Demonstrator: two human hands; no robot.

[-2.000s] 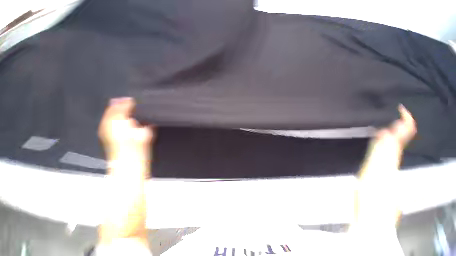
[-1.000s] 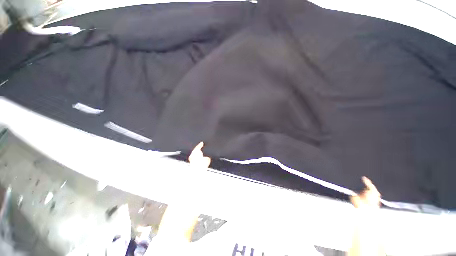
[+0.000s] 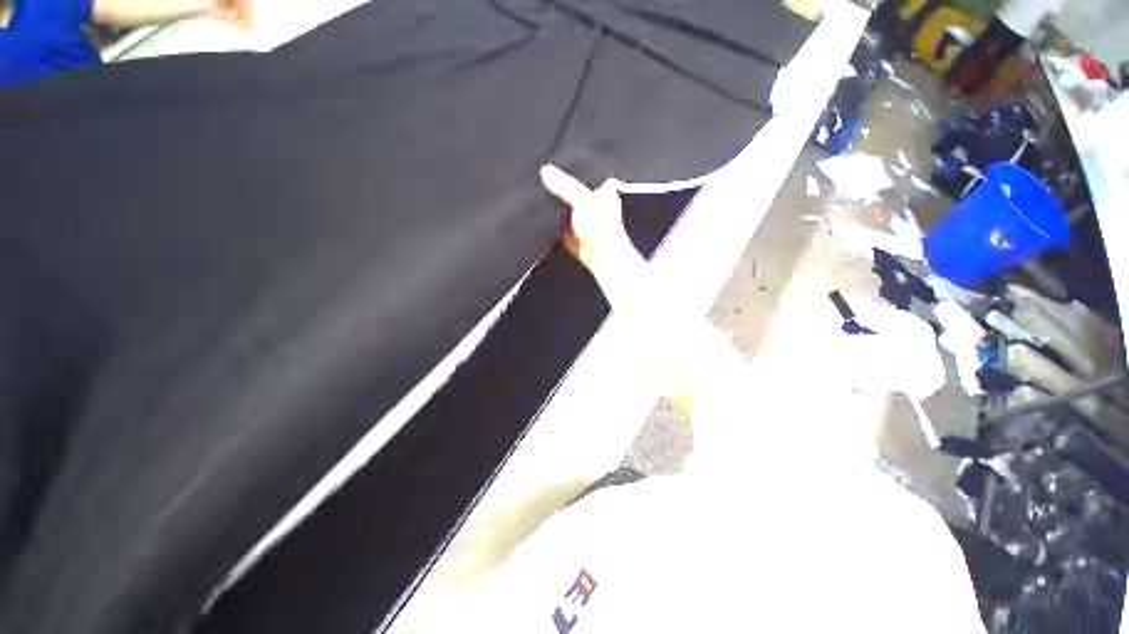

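A wide black fabric (image 3: pixel 310 211) covers the table, with creases toward the far end. Its thin white selvedge (image 3: pixel 409 403) runs up to my right hand and curves on beyond it. A darker flat lay (image 3: pixel 433 495) shows between the selvedge and the table border. My right hand (image 3: pixel 592 223) is at the fabric edge and pinches it, thumb and fingers partly blurred by glare. My left hand is not in view.
The white table border (image 3: pixel 731 211) runs diagonally to the upper right. Scraps litter the floor beside a blue bin (image 3: pixel 997 225). A person's blue sleeve (image 3: pixel 47 40) and forearm show at the upper left. A yellow block (image 3: pixel 802 9) lies at the far table end.
The view has swung right toward the table end, bringing in the bin and the person's sleeve. My left hand has left the picture. My right hand remains at the fabric edge.
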